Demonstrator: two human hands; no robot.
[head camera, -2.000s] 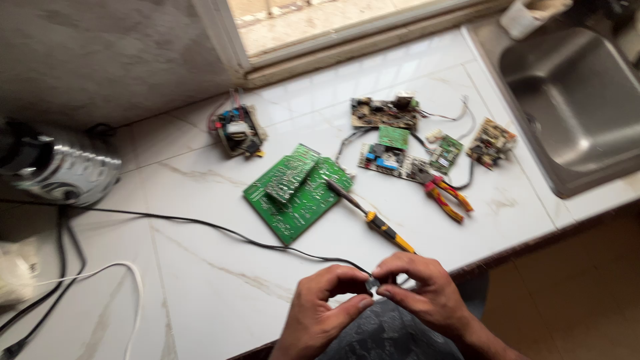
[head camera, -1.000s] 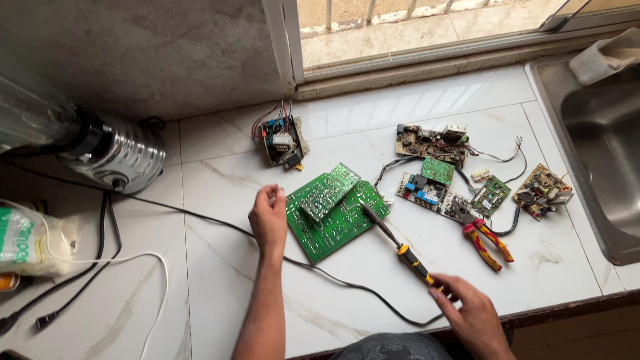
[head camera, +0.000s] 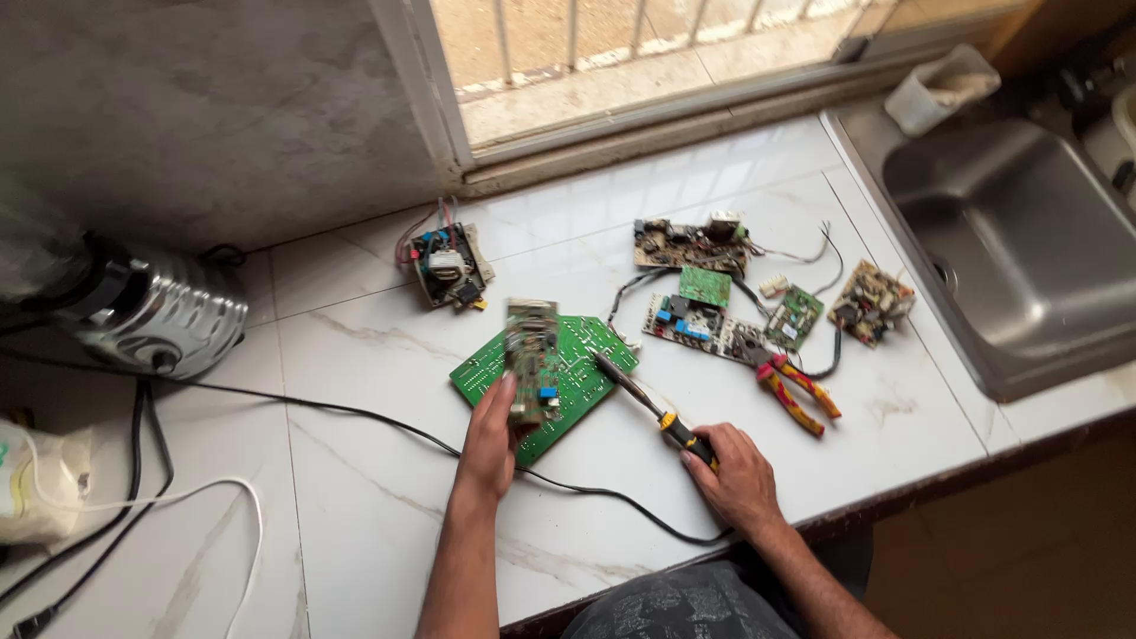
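My left hand (head camera: 490, 435) grips the lower left edge of a small circuit board (head camera: 534, 355), blurred by motion, its component side with a blue part in view. It is over a larger green circuit board (head camera: 577, 390) that lies solder side up on the counter. My right hand (head camera: 735, 470) is closed around the black and yellow handle of a soldering iron (head camera: 683, 437). The iron's tip end is at the right part of the green board; whether it touches cannot be told. A black cord runs from near the right hand across the counter.
Red and yellow pliers (head camera: 794, 390) lie right of the iron, beside several circuit boards (head camera: 692, 244) with wires. Another board with components (head camera: 446, 266) sits near the wall. A blender base (head camera: 160, 311) and cables stand left, a steel sink (head camera: 1021, 222) right, a window behind.
My left hand has taken hold of the small board, which lay on the green board one second ago, and turned it over. Two seconds ago both hands were together near the counter edge, off the iron.
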